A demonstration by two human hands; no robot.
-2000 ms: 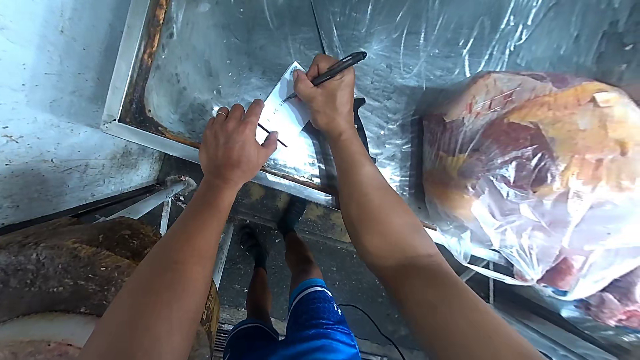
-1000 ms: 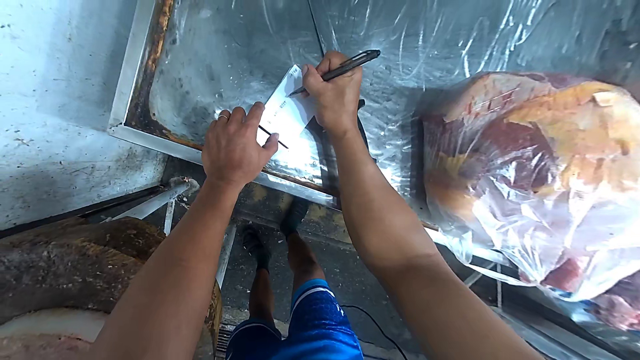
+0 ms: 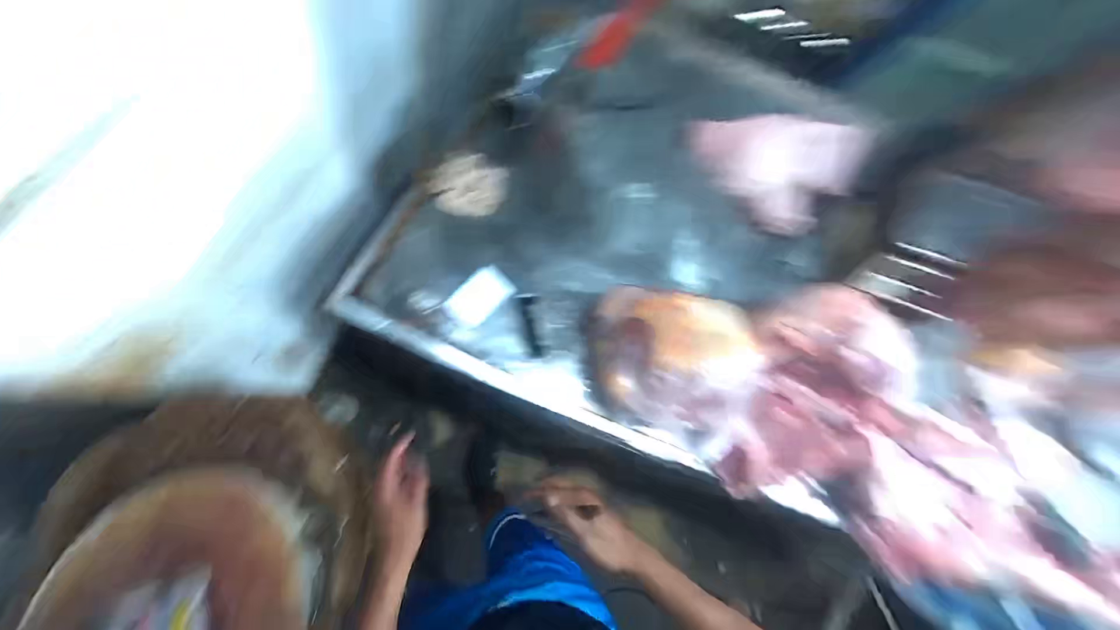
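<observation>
The view is strongly blurred. My left hand [image 3: 404, 490] hangs below the table's edge, beside a large round brown block [image 3: 201, 437]; no object shows in it. My right hand [image 3: 586, 525] is over the floor near my blue shorts, fingers bent, and whether it holds anything is not clear. On the metal table [image 3: 490, 354] lies a white paper [image 3: 479, 296], with a dark narrow object [image 3: 529, 325] to its right. A meat piece in clear plastic [image 3: 678, 350] sits farther right.
More meat [image 3: 840, 376] lies along the table's right part, and a pale pink piece [image 3: 779, 162] lies farther back. A beige lump [image 3: 470, 185] is near the left edge. A whitish wall [image 3: 175, 175] stands left, and a red object [image 3: 617, 35] shows at the top.
Both hands have left the paper and dropped below the table edge. The pen seen earlier in my right hand cannot be made out now. The view has swung widely.
</observation>
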